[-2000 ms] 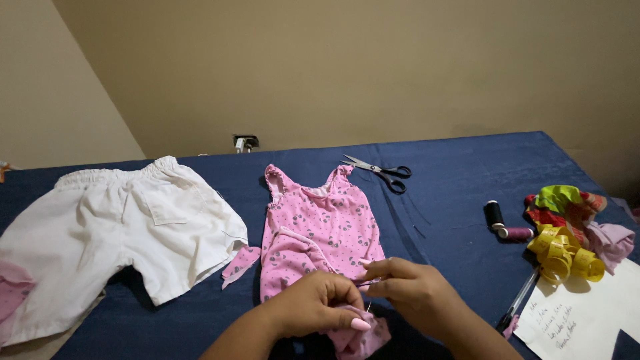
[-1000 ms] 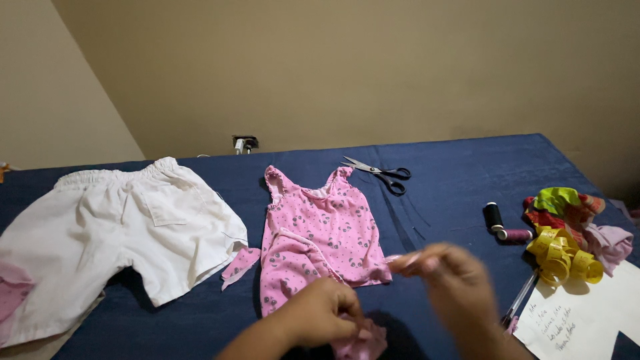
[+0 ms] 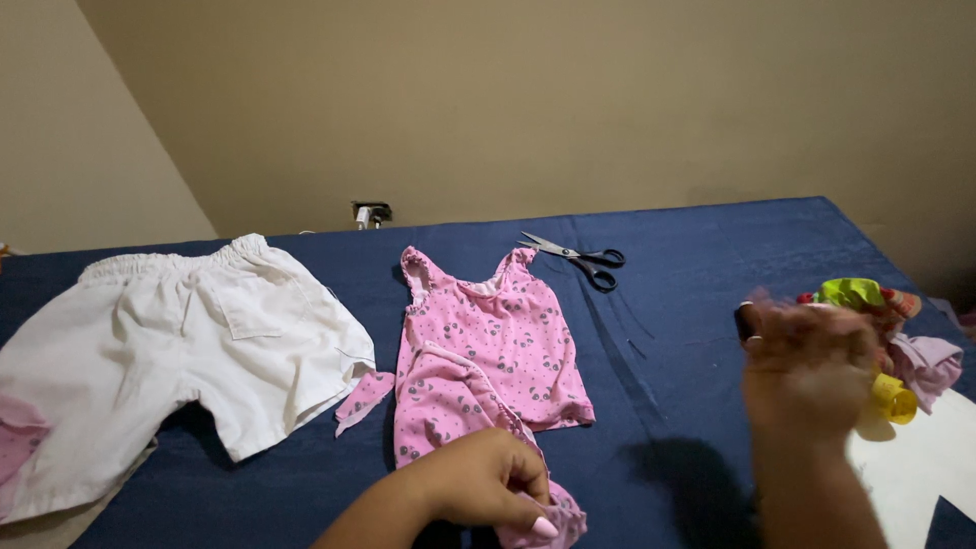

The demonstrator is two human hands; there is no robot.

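My left hand (image 3: 488,484) pinches the lower part of a pink panda-print garment (image 3: 457,396), bunched at the bottom centre. Beside and partly beneath it lies a pink sleeveless top (image 3: 518,335) with the same print. My right hand (image 3: 812,366) is raised at the right, blurred by motion, in front of the thread spools and fabric scraps; whether it holds anything cannot be told. Black-handled scissors (image 3: 583,258) lie with blades parted at the top's right shoulder strap. A dark thread spool (image 3: 746,320) shows partly behind my right hand.
White shorts (image 3: 175,335) lie at the left, with a pink printed cloth (image 3: 19,438) over one leg. A small pink scrap (image 3: 366,400) lies between shorts and top. At the right are colourful fabric scraps (image 3: 850,293), yellow ribbon (image 3: 894,399) and white paper (image 3: 915,465). Loose threads lie below the scissors.
My right hand has moved away from the pink cloth, out to the right, and now covers part of the spools and yellow ribbon. My left hand stays on the cloth.
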